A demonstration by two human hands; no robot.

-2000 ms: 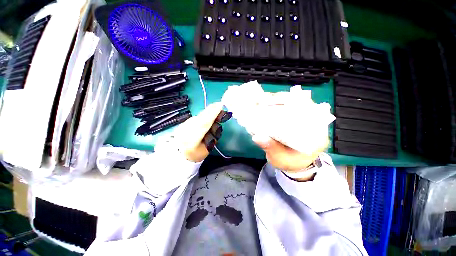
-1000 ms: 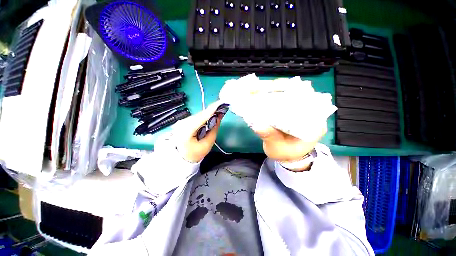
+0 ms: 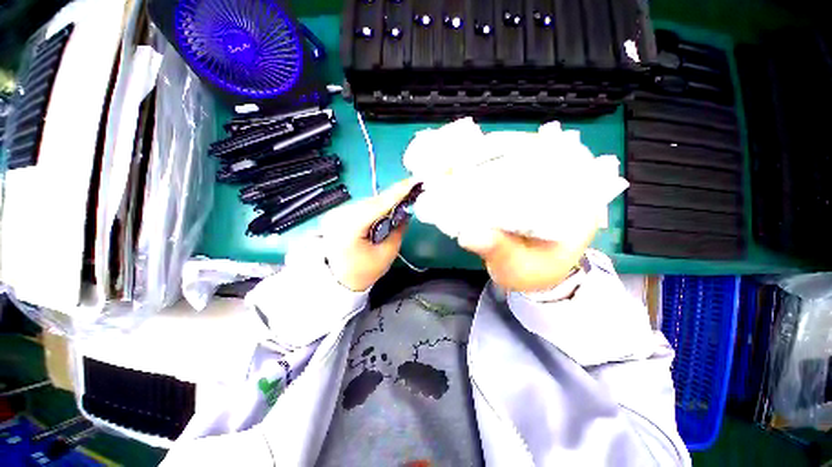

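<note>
My left hand [image 3: 363,244] is closed around a few black tubes [image 3: 390,223], whose round ends show at the palm. My right hand [image 3: 534,260] holds a crumpled white wiping cloth [image 3: 515,182] in front of me, above the green mat. The cloth's left edge touches or overlaps the tubes near my left fingertips; the exact contact is hidden. A loose pile of black tubes [image 3: 283,169] lies on the mat to the left.
A purple-blue desk fan [image 3: 239,46] stands at the back left, with a white cable [image 3: 369,150]. A black dotted tray stack [image 3: 493,55] is behind; a ribbed black tray [image 3: 684,178] is right. Bagged white trays [image 3: 64,182] stand left. A blue crate [image 3: 698,347] is lower right.
The view has shifted, so the trays and fan sit higher in the frame. Both hands stay close together with the tubes and cloth; the tubes in my left fist have turned slightly.
</note>
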